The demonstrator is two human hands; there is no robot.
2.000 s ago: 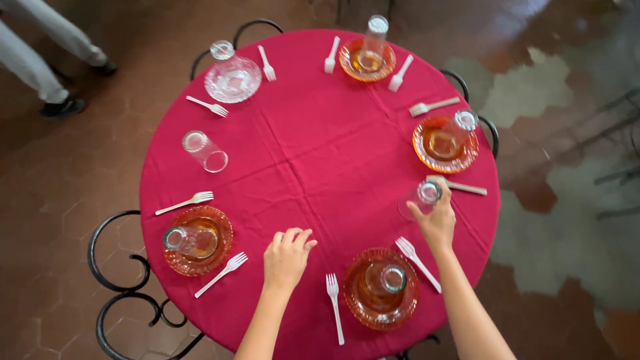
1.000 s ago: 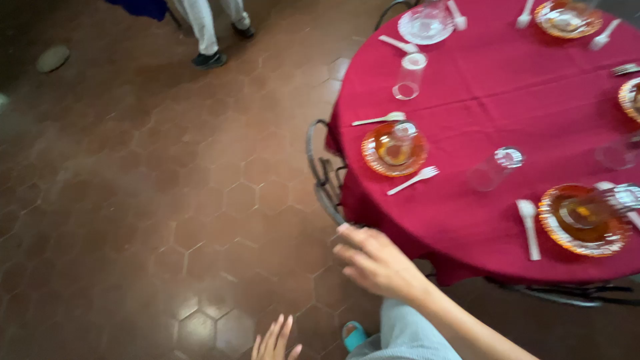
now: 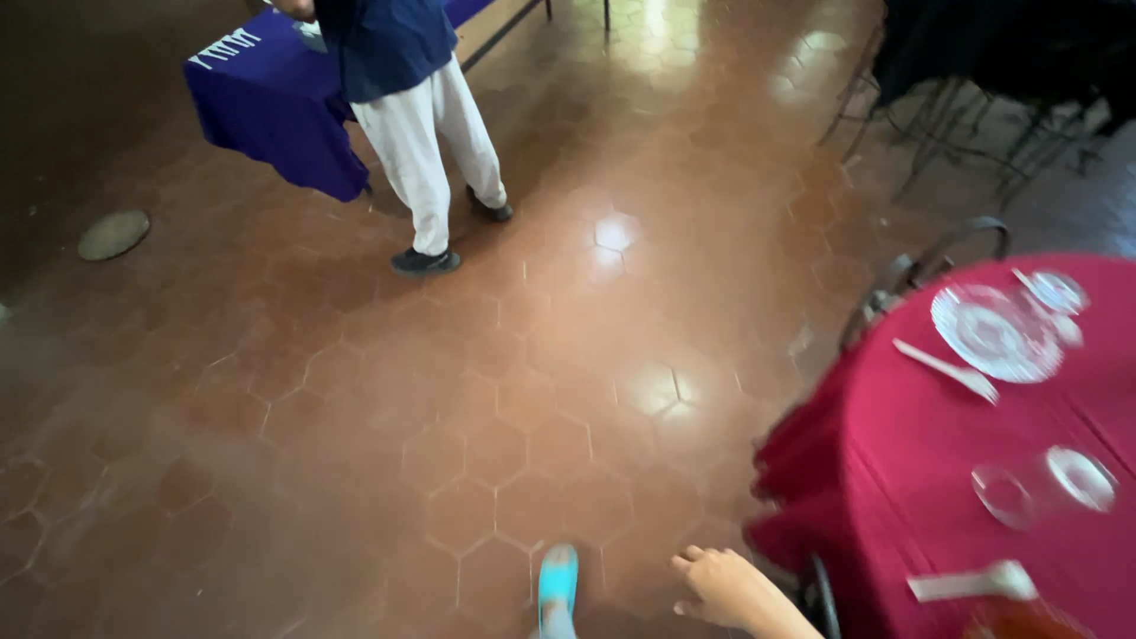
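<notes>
Low in the view, my right hand (image 3: 723, 586) hangs over the tiled floor with its fingers apart and nothing in it, just left of the red tablecloth (image 3: 896, 461). My left hand is out of the frame. On that cloth lie a clear glass plate (image 3: 994, 333), a pale plastic fork (image 3: 950, 371) beside it and an upturned glass (image 3: 1078, 315) at its upper right. Another clear glass (image 3: 1043, 488) lies or stands nearer; blur hides which. At the bottom right are a pale utensil (image 3: 972, 583) and part of an amber plate (image 3: 1029, 621).
A person (image 3: 422, 115) in a dark blue top and white trousers stands by a table with a purple cloth (image 3: 266, 115), where several forks (image 3: 224, 49) lie. A metal chair (image 3: 923, 266) touches the red table's edge. Dark-covered furniture (image 3: 1003, 53) stands at the upper right.
The view has swung far left from the red table to the floor. My left hand has left the frame. Two seconds ago my right hand held a glass over the table; now it is empty.
</notes>
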